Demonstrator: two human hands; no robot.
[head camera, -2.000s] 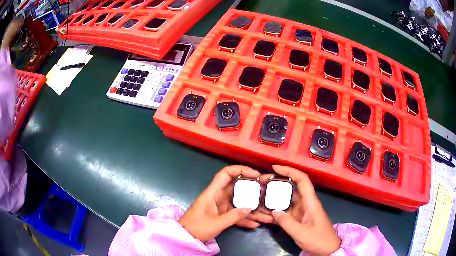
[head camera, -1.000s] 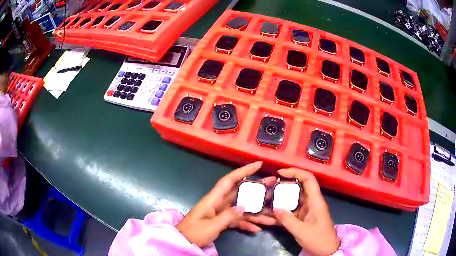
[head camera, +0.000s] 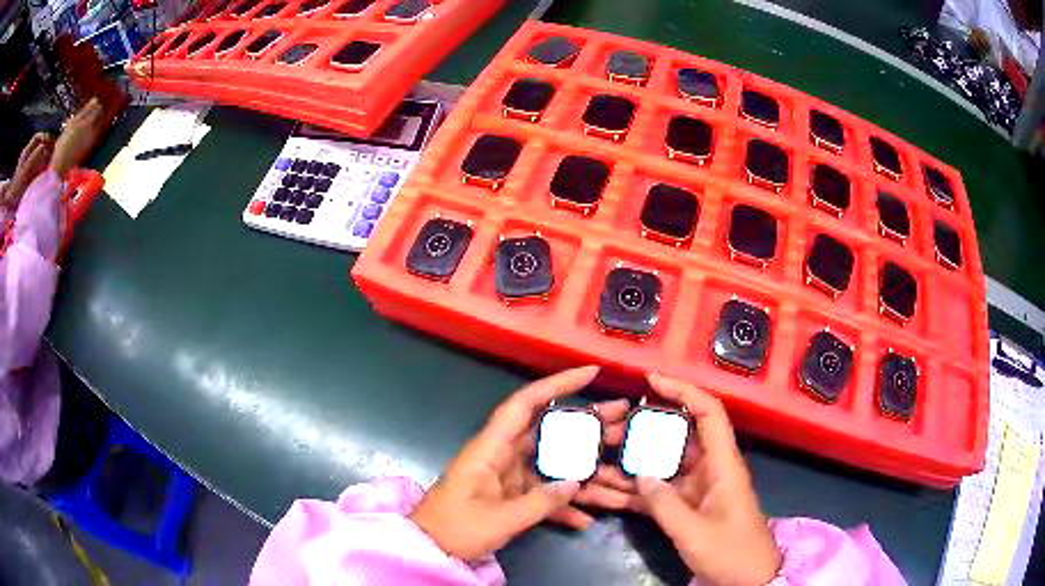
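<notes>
My left hand (head camera: 487, 481) holds a strapless smartwatch body (head camera: 568, 444) by its edges, with the thumb at its lower edge. My right hand (head camera: 716, 492) holds a second watch body (head camera: 654, 443) the same way. Both displays are lit plain white and face up, side by side with a small gap. The hands are just in front of the red-orange foam tray (head camera: 481, 307). Its nearest row holds watches with ringed backs up, such as one watch (head camera: 629, 300); the rows behind show black fronts. Two pockets at the tray's right end hold no watch.
A second red-orange tray (head camera: 344, 101) at upper left partly overlaps a calculator (head camera: 332, 183). A pen (head camera: 164, 151) lies on paper (head camera: 143, 183). A clipboard (head camera: 1014, 361) is at the right. Another person's pink sleeves (head camera: 29, 309) and hands are at the left, above a blue stool (head camera: 132, 504).
The two watches have shifted slightly within my fingers, and both displays stay white. The other person's hands have come into view at the left, over the tray there.
</notes>
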